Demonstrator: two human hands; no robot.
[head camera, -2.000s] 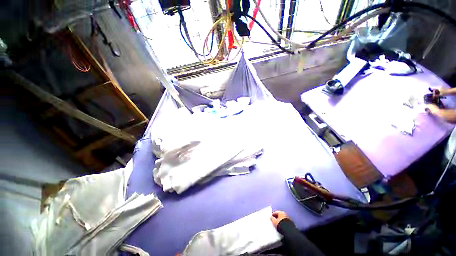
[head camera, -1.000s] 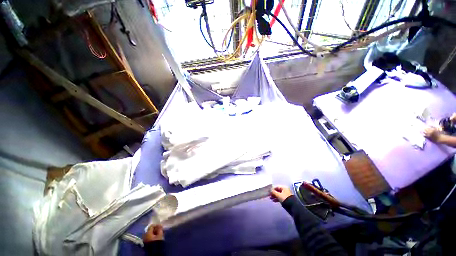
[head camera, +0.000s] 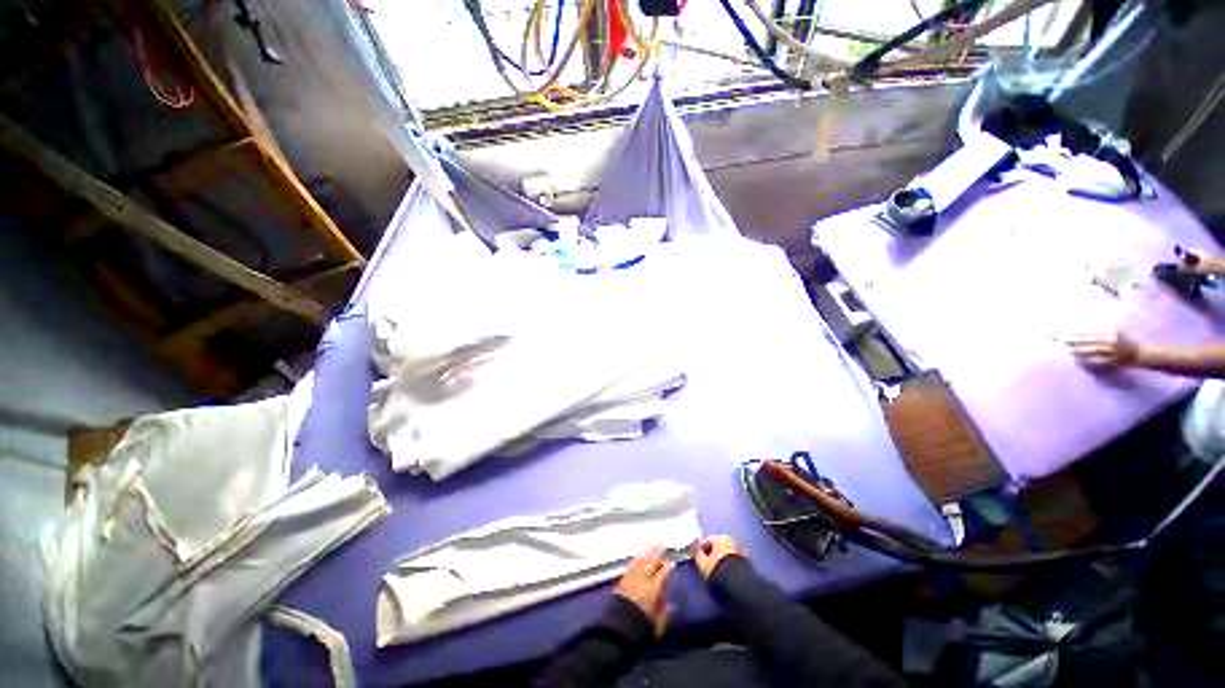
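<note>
A long white garment piece (head camera: 524, 558) lies flat on the purple table cover (head camera: 464, 504) near its front edge. My left hand (head camera: 646, 586) lies on the piece's lower right edge, fingers spread and apparently flat on it. My right hand (head camera: 719, 552) is at the right end of the piece, its fingertips pinching the lower corner. The steam iron (head camera: 795, 508) rests on the table just right of my right hand, with no hand on it.
A loose white pile (head camera: 470, 403) lies mid-table. Layered strips (head camera: 276, 538) lie on the cloth-covered box (head camera: 202, 464) at left. The iron's hose (head camera: 967, 548) runs right. Another person's hand (head camera: 1106, 351) is on the right table (head camera: 994, 309).
The garment piece, earlier held stretched between both hands, now lies flat nearer the front edge. My left hand has moved right from its far left end to beside my right hand.
</note>
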